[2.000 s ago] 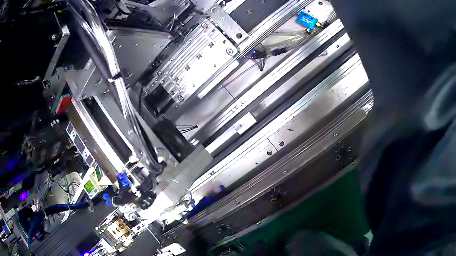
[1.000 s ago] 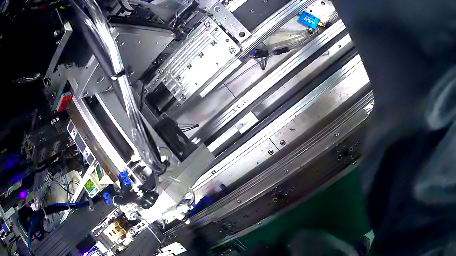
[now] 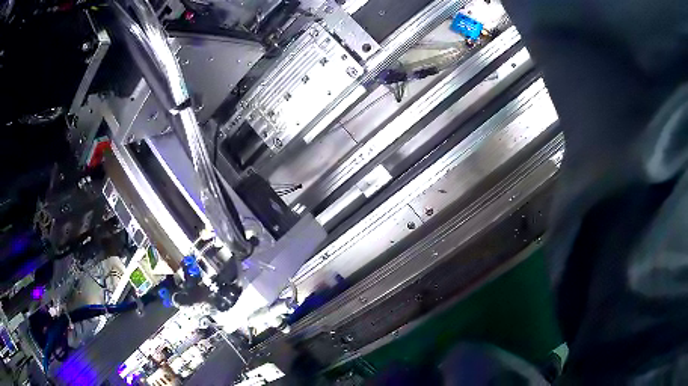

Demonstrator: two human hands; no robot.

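Note:
No hand can be made out in the frame. Nearest in front of me lies the open machine bed. Long silver conveyor rails (image 3: pixel 453 177) run from the lower left to the upper right. A bright ribbed slide module (image 3: pixel 305 87) with round bolts sits behind them. A small blue block (image 3: pixel 467 26) lies near the upper right end of the rails, beside a clear tube and a dark cable (image 3: pixel 407 74).
A shiny tube bundle (image 3: pixel 177 90) hangs down on the left to fittings with blue parts (image 3: pixel 191 265). A green surface (image 3: pixel 460 309) lies below the rails. Dark, blurred cloth (image 3: pixel 611 188) fills the right side. Lit machine parts (image 3: pixel 170 350) are at lower left.
The view has shifted very slightly. Purple light now shows at the lower left and along the frame beside the tube bundle, and the parts at lower left look brighter.

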